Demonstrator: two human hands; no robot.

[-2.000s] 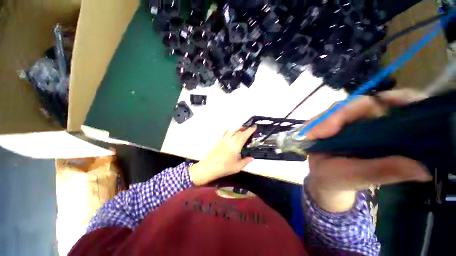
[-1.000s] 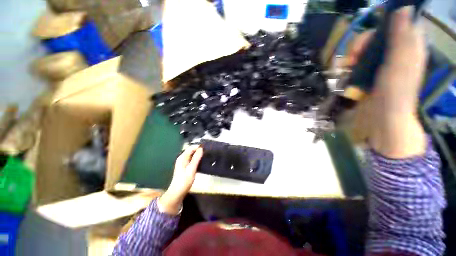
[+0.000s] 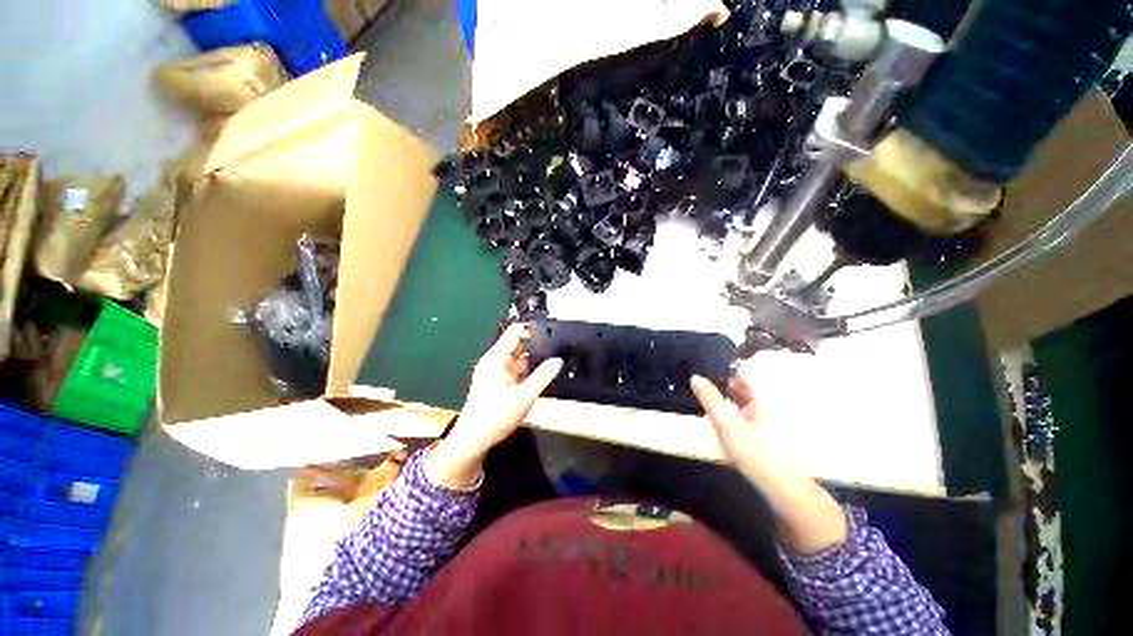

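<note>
A finished socket unit (image 3: 631, 365), long and black with its outlet face up, lies over the front of the white work sheet (image 3: 870, 416). My left hand (image 3: 500, 388) grips its left end, with the thumb on top. My right hand (image 3: 746, 429) grips its right end. The auto-feed screwdriver (image 3: 926, 174) hangs at the upper right, unheld, with its silver nozzle (image 3: 777, 242) pointing down behind the unit's right end. The socket modules (image 3: 609, 186) lie in a large dark heap behind the unit.
An open cardboard carton (image 3: 249, 385) with black parts and clear plastic stands at left. A clear screw-feed hose (image 3: 994, 273) curves to the right. A brown paper sack (image 3: 559, 44) hangs over the heap. Green (image 3: 112, 367) and blue (image 3: 50, 522) crates are on the floor at far left.
My right hand has let go of the screwdriver, come down and taken the unit's right end. Earlier the housing lay open side up under the nozzle; now its outlet face is up.
</note>
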